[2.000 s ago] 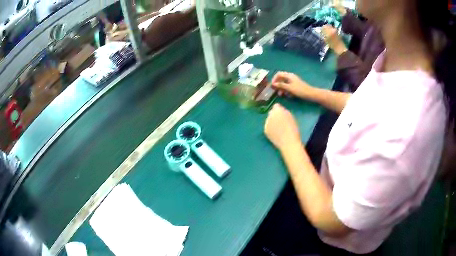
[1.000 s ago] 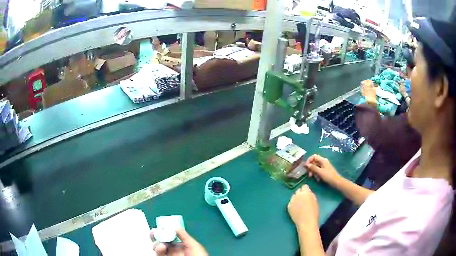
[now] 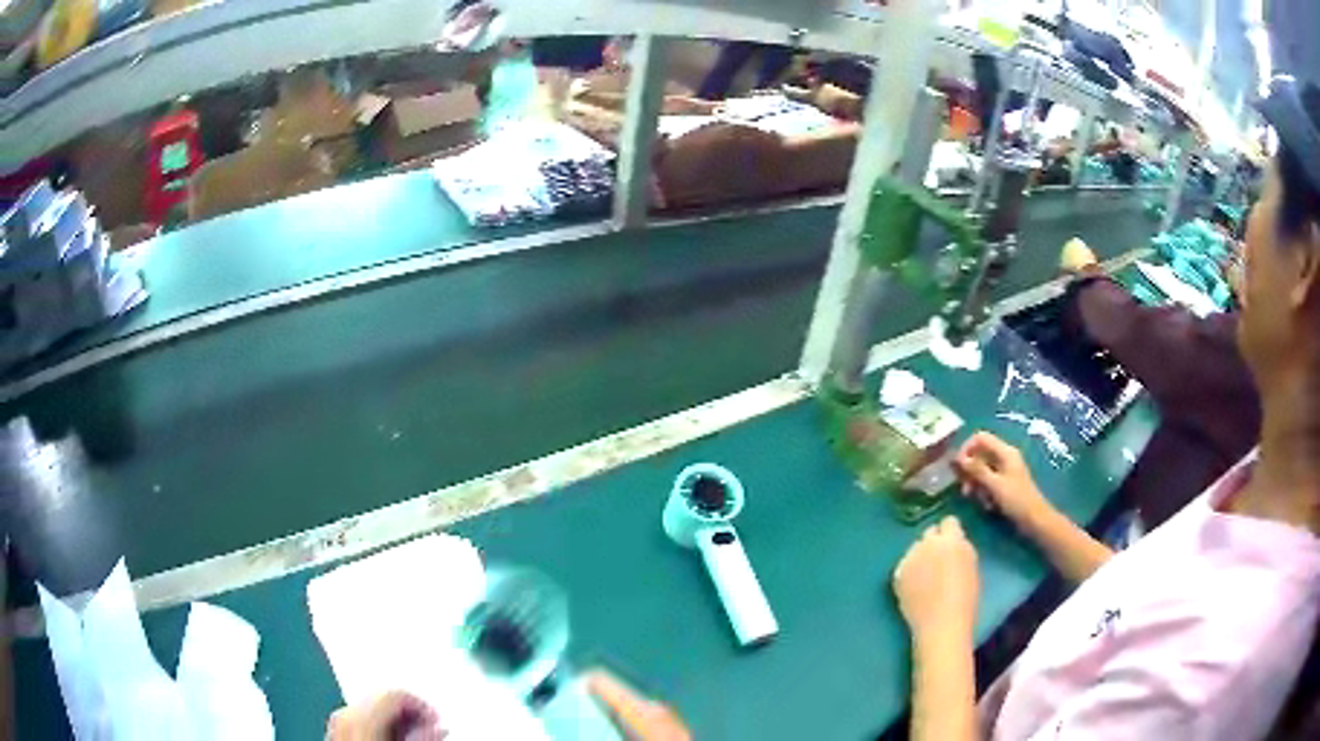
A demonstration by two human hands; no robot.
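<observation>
A turquoise handheld fan (image 3: 517,625), blurred, is tilted over the right edge of the white sleeves (image 3: 388,596), its dark grille facing me. My right hand (image 3: 637,709) is at its handle, cut off by the bottom edge, and holds it. My left hand (image 3: 388,718) is at the lower part of the white sleeves, fingers curled and mostly out of the picture; whether it grips anything cannot be told. A second turquoise fan (image 3: 735,579) lies on the green bench to the right, grille up, handle towards me.
Loose white sleeves (image 3: 225,673) stand curled at the far left. The green hand press (image 3: 905,232) is by the post; a neighbour's hands (image 3: 999,478) are at its fixture (image 3: 912,434). A dark parts tray (image 3: 1079,355) lies beyond. The conveyor belt (image 3: 434,391) runs behind the bench rail.
Two fans lay on the bench at first; one is now in my right hand and has turned from its pale side to its grille. My left hand has come into view. The camera view has swung left.
</observation>
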